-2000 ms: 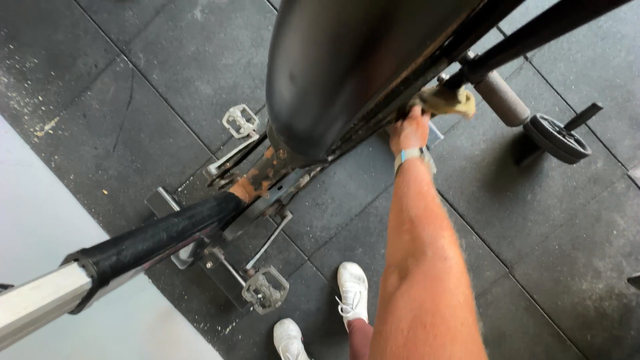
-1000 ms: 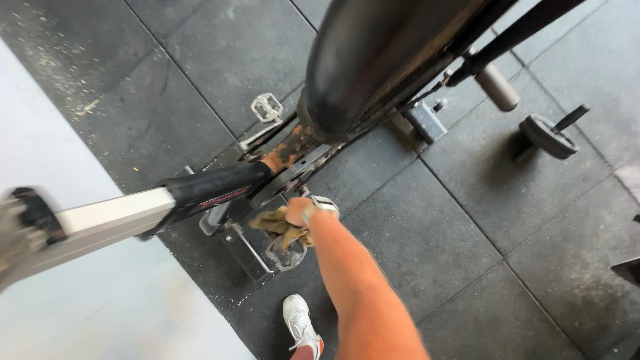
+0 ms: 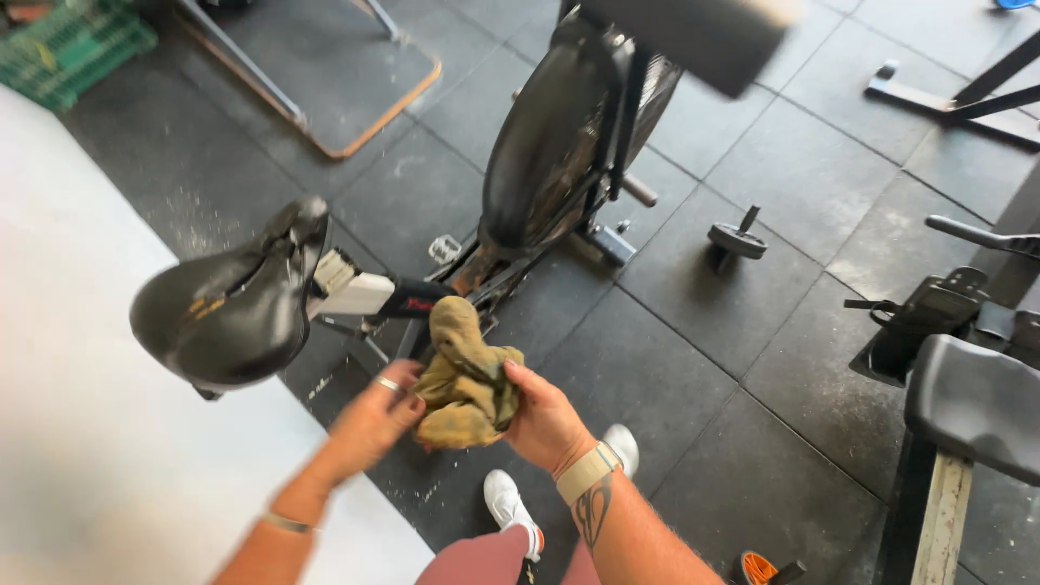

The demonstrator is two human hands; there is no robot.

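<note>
A crumpled olive-brown cloth [image 3: 467, 382] is held up in front of me. My right hand [image 3: 543, 414] grips its right side, thumb on top. At its left edge is my left hand [image 3: 378, 418], slightly blurred, its fingertips at the cloth; whether they pinch it I cannot tell. Beyond the cloth stands an exercise bike with a black saddle [image 3: 236, 305], a pale seat beam [image 3: 353, 294], a large black fan housing [image 3: 544, 146] and a clear pedal [image 3: 444, 249]. The lower frame is partly hidden behind the cloth.
An ab wheel [image 3: 738, 240] lies on the black rubber floor tiles. At the right is a rowing machine with a dark seat [image 3: 975, 406]. A white surface [image 3: 162, 471] borders the left, a green crate [image 3: 73, 49] the upper left. An orange wheel [image 3: 757, 569] lies at the bottom.
My right hand has moved with the cloth from low by the bike's frame and pedal to in front of me. My left hand has come into view at the cloth. The view has swung to show the saddle.
</note>
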